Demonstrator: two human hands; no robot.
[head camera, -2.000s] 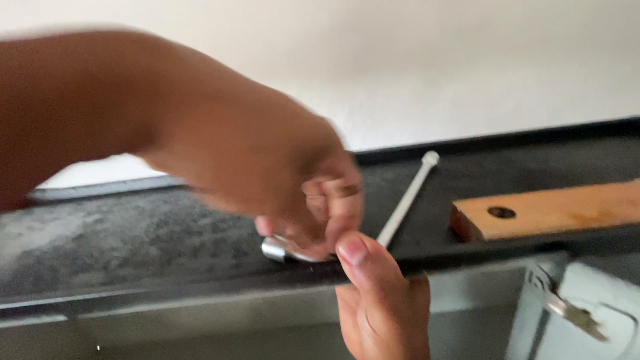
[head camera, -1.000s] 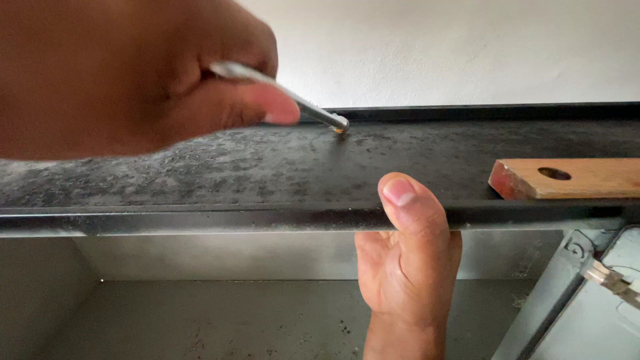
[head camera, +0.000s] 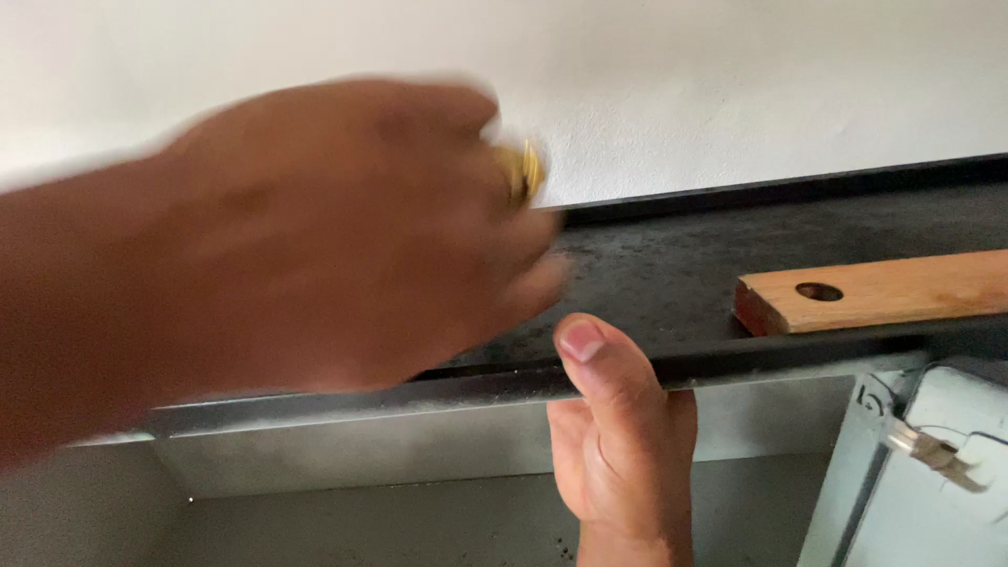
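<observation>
My left hand (head camera: 394, 236) reaches in from the left, blurred, with its back towards me and its fingers curled above the black shelf top (head camera: 654, 268). A shiny yellow thing (head camera: 524, 169) shows at its fingers; whether it is held or worn I cannot tell. Any tool inside this hand is hidden. From below, my right hand (head camera: 622, 425) grips the shelf's front edge (head camera: 378, 394), the thumb bent over the top and the fingers underneath. The two hands are close but apart.
A wooden bar (head camera: 906, 291) with a round hole lies on the shelf top at the right. Behind rises a white wall (head camera: 748, 94). Under the shelf is a grey compartment (head camera: 354, 520), with a pale metal door (head camera: 937, 504) and a latch-like metal part (head camera: 937, 453) at the right.
The metal rod seen in my left hand a second ago no longer shows. That hand has turned its back to me and reaches further right. My right hand keeps its grip on the edge.
</observation>
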